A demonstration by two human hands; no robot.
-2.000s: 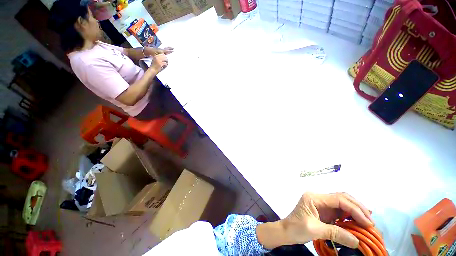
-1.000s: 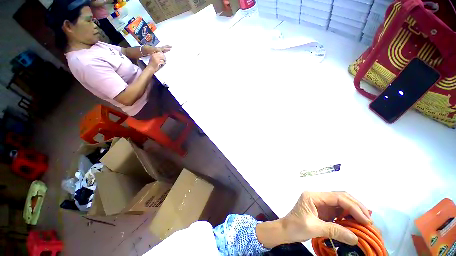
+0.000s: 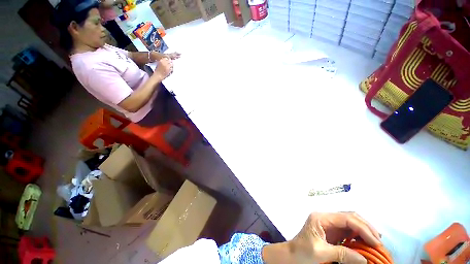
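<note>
My left hand (image 3: 330,240) is at the bottom right of the view, bare, with a blue and white patterned cuff. Its fingers and thumb grip a coiled orange cord (image 3: 372,252), which the bottom edge cuts off. An orange printed box (image 3: 447,244) lies right of the coil, partly cut off. A faint clear bag (image 3: 407,242) shows between them. A slim yellow-green bundle with a dark end (image 3: 330,190) lies on the white table (image 3: 268,134) beyond my hand. My right hand is not in view.
A phone (image 3: 417,111) leans on a red and gold tote bag (image 3: 453,62) at the right. White boxes (image 3: 330,20) line the back. A person (image 3: 111,77) works at the table's far left. Open cartons (image 3: 180,219) and red stools (image 3: 165,139) stand on the floor.
The view has tilted slightly, so the table things, coil and left hand sit lower in the picture. Less of the coil shows. The left hand keeps its grip.
</note>
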